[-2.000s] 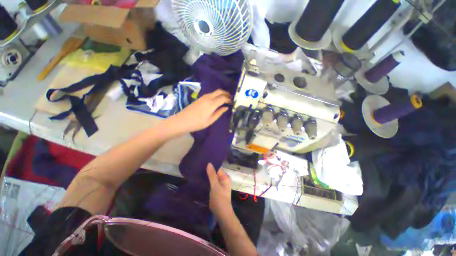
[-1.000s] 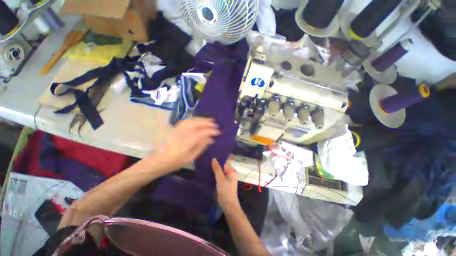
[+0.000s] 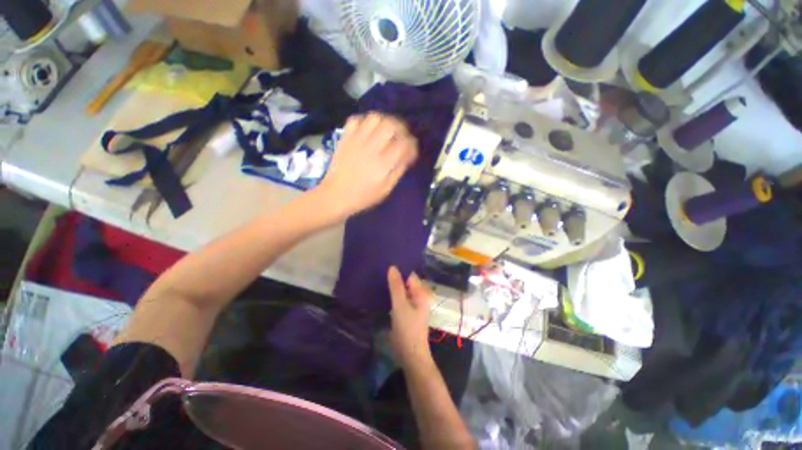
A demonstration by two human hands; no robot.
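Observation:
A dark purple fabric panel (image 3: 378, 237) lies left of the overlock machine (image 3: 536, 167), running from beside the fan over the table's front edge towards the lap. My left hand (image 3: 374, 163) is on the panel's upper part, left of the machine head, with its fingers bent; whether it grips the cloth cannot be told. My right hand (image 3: 410, 308) pinches the panel's right edge between thumb and fingers near the table's front edge. The needle area (image 3: 450, 206) is dark and its details are blurred.
A white fan (image 3: 391, 31) stands behind the machine. Navy strips (image 3: 158, 158) and striped scraps (image 3: 286, 163) lie on the table at left. Crumpled white scraps and red threads (image 3: 506, 294) lie at the machine's front. Thread cones (image 3: 690, 48) stand at upper right.
My left hand first slid down the panel, then moved back up beside the machine head. My right hand stays at the panel's lower edge. The view has shifted slightly.

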